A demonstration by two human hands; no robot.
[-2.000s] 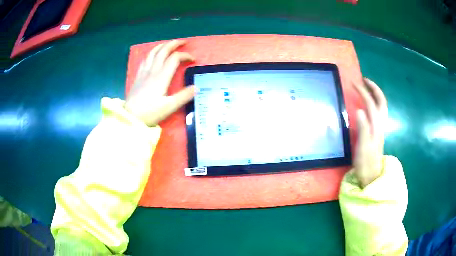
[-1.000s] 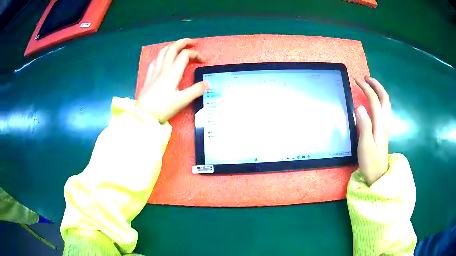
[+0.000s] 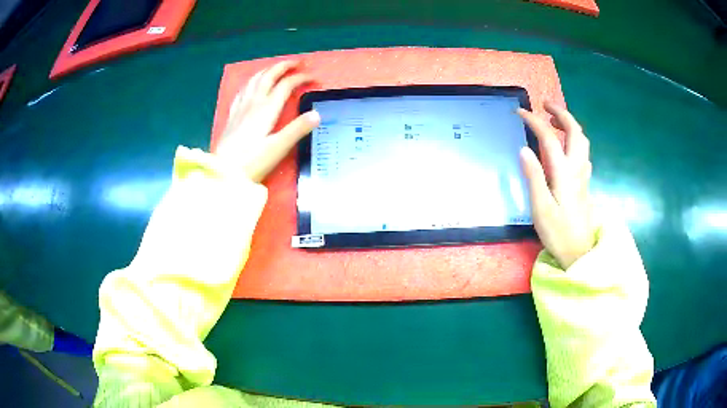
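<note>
A tablet with a black border lies flat on an orange-red foam tray. Its lit screen shows a pale window with a left-hand list and small icons, with white glare over the lower middle. A barcode label is at its lower left corner. My left hand is bare, fingers apart over the tray's upper left, thumb tip at the screen's upper left edge. My right hand is bare, fingers apart, over the tablet's right border, one fingertip near the screen's upper right. Neither hand holds anything.
The glossy green bench surrounds the tray. Another orange tray with a dark tablet is at the top left. Parts of orange trays show at the top right and left edge. Blue cloth shows at the bottom right.
My right hand has moved left from beside the tablet onto its right border and screen edge. The screen shows icons again, after a nearly blank page. My left thumb remains at the upper left edge.
</note>
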